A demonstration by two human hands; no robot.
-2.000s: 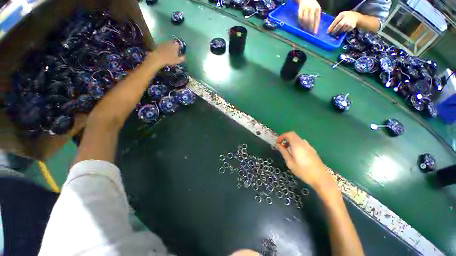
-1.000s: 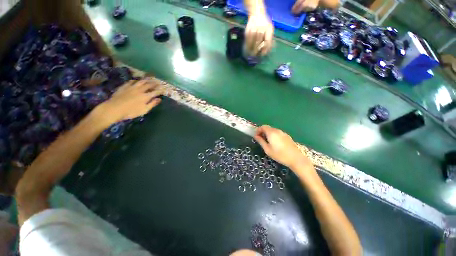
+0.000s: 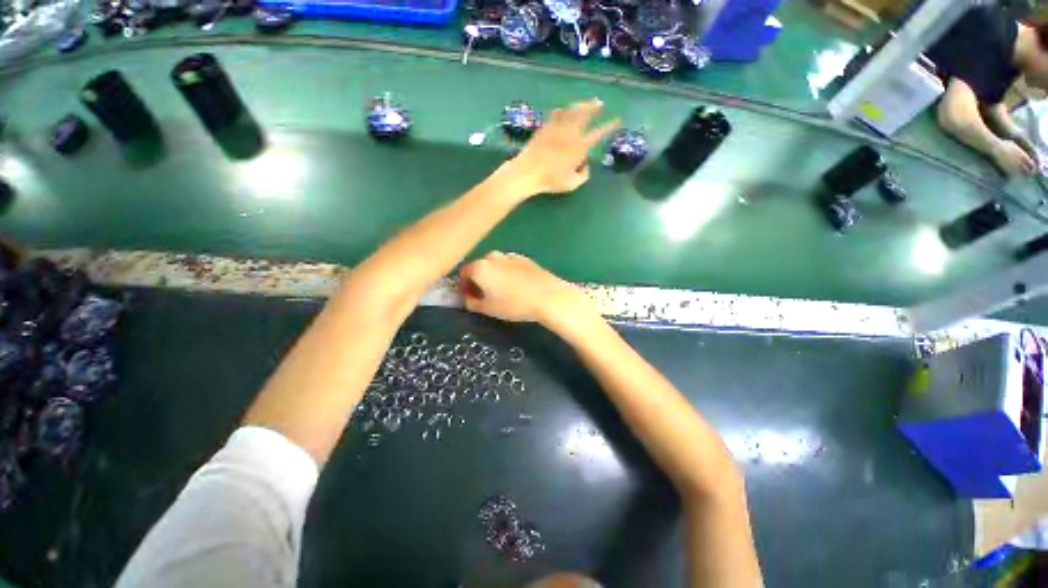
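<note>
My left hand (image 3: 560, 149) is stretched over the green conveyor belt (image 3: 460, 213), fingers spread, beside a round wired unit (image 3: 626, 148). Another wired unit (image 3: 521, 117) lies just left of the fingertips. No part shows in this hand. My right hand (image 3: 506, 285) rests at the pale belt edge rail (image 3: 736, 307), fingers curled; whether it holds something cannot be seen. A loose pile of shiny metal rings (image 3: 442, 379) lies on the dark bench, partly behind my left forearm. A small darker pile of finer rings (image 3: 509, 528) lies nearer me.
Black cylinders (image 3: 699, 140) and more units stand or lie on the belt. A heap of units (image 3: 58, 356) is at the left. Across the belt are a blue tray (image 3: 379, 9) and another heap (image 3: 575, 29). A person (image 3: 986, 92) sits far right; a grey box with blue flap (image 3: 971, 402) is at the right.
The view has swung right. My left hand has gone from the left heap out over the belt, its fingers spreading. My right hand stays by the rail. The opposite person's hands have left the view.
</note>
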